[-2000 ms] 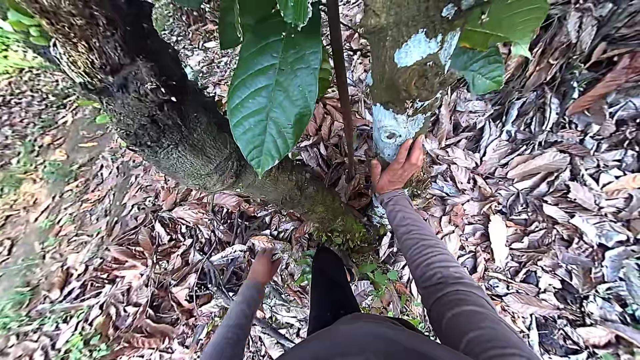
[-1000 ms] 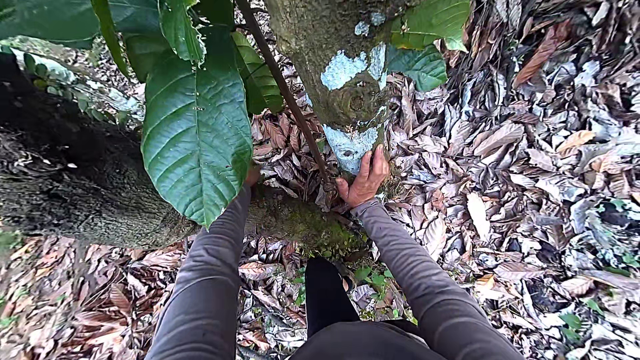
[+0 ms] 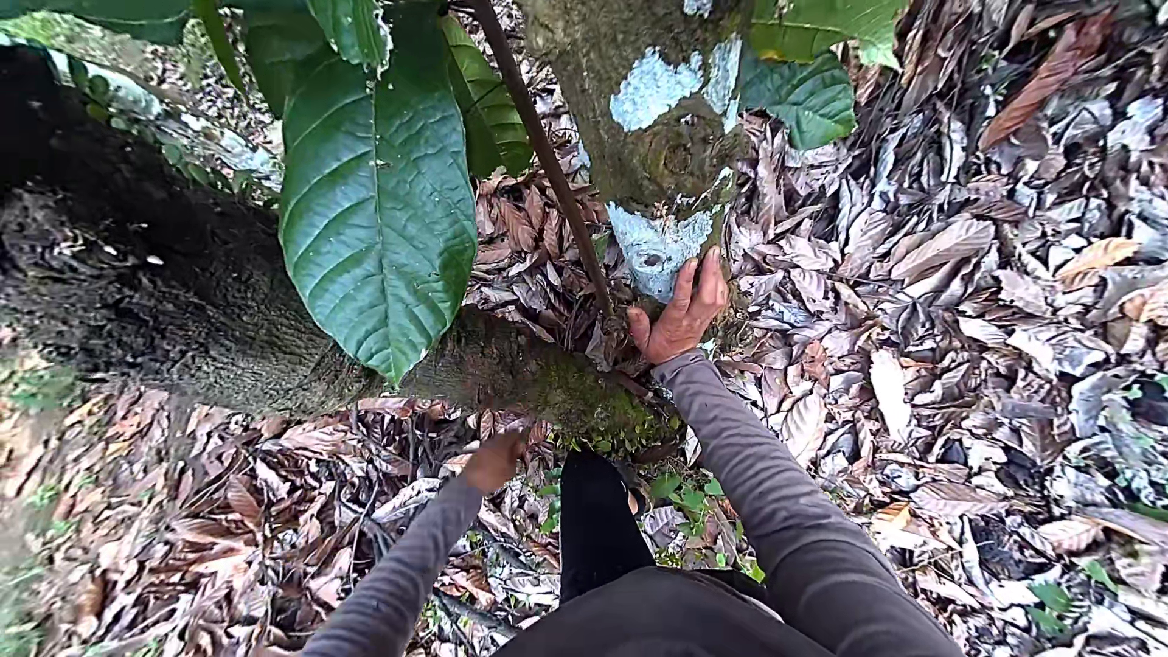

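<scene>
My right hand (image 3: 684, 310) rests with spread fingers against the lower part of an upright tree trunk (image 3: 639, 155), at a pale bluish-white patch of lichen (image 3: 659, 251). My left hand (image 3: 495, 459) is blurred, just below a leaning, mossy trunk (image 3: 511, 370) and above the dry leaves; its fingers are not clear, and whether it holds something cannot be told. A thin brown stem (image 3: 552, 155) rises between the two trunks, its foot close to my right thumb. A large green leaf (image 3: 379, 210) hangs over the leaning trunk.
Dry fallen leaves (image 3: 867, 365) cover the ground around the trunks. Small green plants (image 3: 693, 502) grow beside my dark-clad leg (image 3: 598, 520). More green leaves (image 3: 803, 96) hang at the top. Thin twigs lie among the litter at the lower left.
One second ago my left arm reached up to the leaning trunk, the hand mostly behind the large leaf; now that hand is lower, below the trunk. My right hand stays on the upright trunk.
</scene>
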